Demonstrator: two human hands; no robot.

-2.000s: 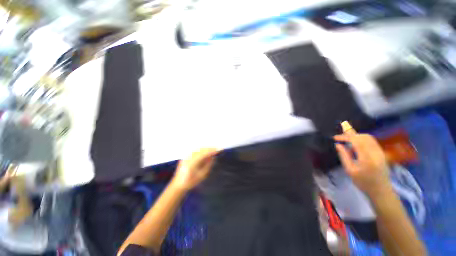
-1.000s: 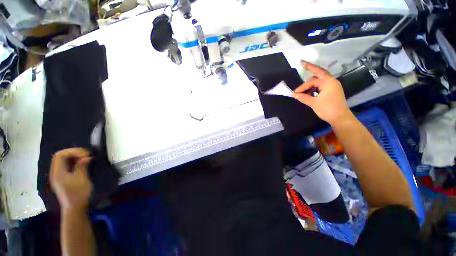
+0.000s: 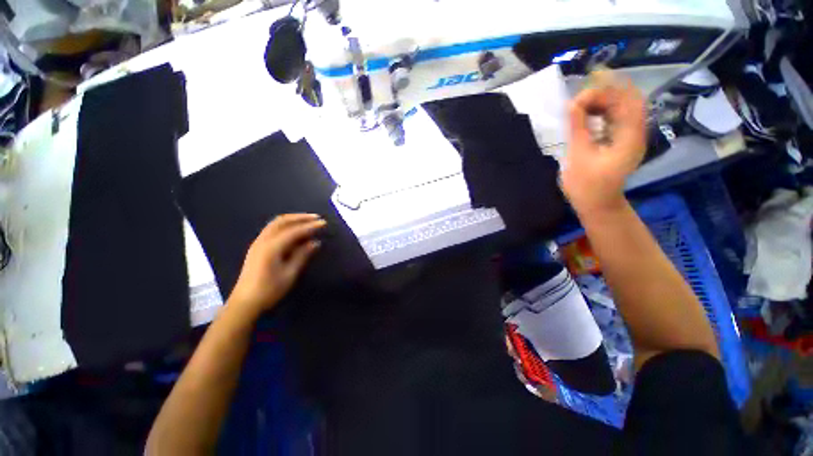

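A black fabric panel (image 3: 258, 183) lies slanted on the white table, left of the needle area. My left hand (image 3: 276, 258) holds it from above, fingers curved on its surface. The long stack of black cut pieces (image 3: 125, 214) lies to the left. The second black pile (image 3: 504, 160) lies right of the needle, its edges uneven. My right hand (image 3: 606, 138) is raised over the machine's right side, blurred, fingers curled. A small pale patch shows between its fingers; I cannot tell whether it holds anything. A white area (image 3: 541, 102) shows beside the pile, perhaps fabric.
The sewing machine head (image 3: 455, 67) spans the back, with the needle parts (image 3: 365, 89) and a round black object (image 3: 285, 49). The ruler edge (image 3: 437, 236) runs along the front. A blue basket (image 3: 704, 267) at right holds white and dark fabric (image 3: 557, 316). Fabric heaps lie beyond.
My left hand has moved right from the left stack, and a black panel now lies under it. My right hand has left the second pile and risen toward the control panel.
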